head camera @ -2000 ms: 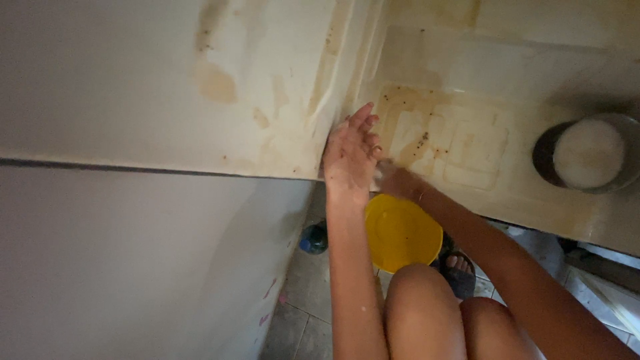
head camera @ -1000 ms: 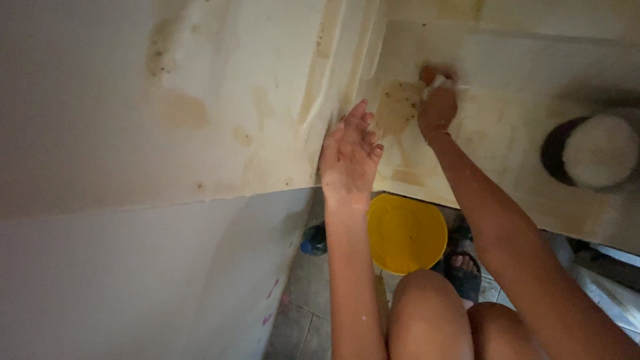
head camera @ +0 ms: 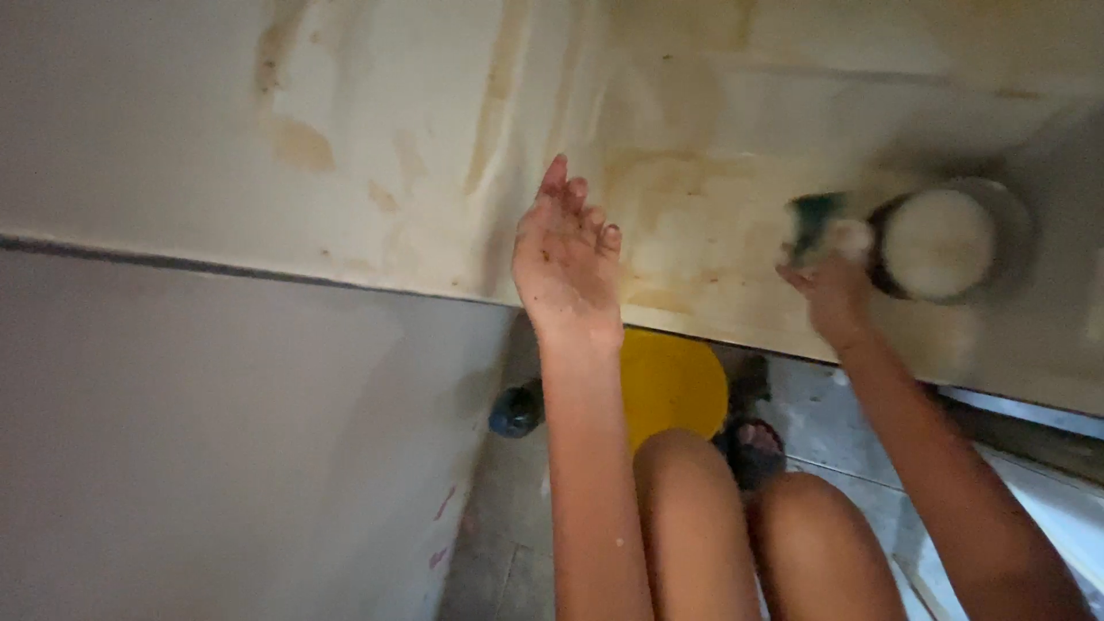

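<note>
My left hand (head camera: pixel 569 254) is palm up with loosely bent fingers, holding nothing, near the front corner of a stained, pale cabinet interior (head camera: pixel 673 250). At the right, my right hand (head camera: pixel 832 289) is blurred by motion. It holds a green and pale scouring sponge (head camera: pixel 815 220) over the cabinet's stained bottom. Close beside that hand stands a round dark-sided bowl with whitish, foamy-looking contents (head camera: pixel 940 244). Brown stains and dark specks mark the cabinet's surfaces.
Below the cabinet's front edge, a yellow basin (head camera: pixel 673 384) is partly hidden by my left forearm and knee. A dark bluish bottle-like object (head camera: pixel 516 410) lies left of it. A pale panel (head camera: pixel 216 431) borders the left. My sandalled foot (head camera: pixel 757 448) is on the tiled floor.
My right hand has moved from the cabinet's stained left part, where it was one second ago, rightward to beside the bowl. My left hand remains near the front corner.
</note>
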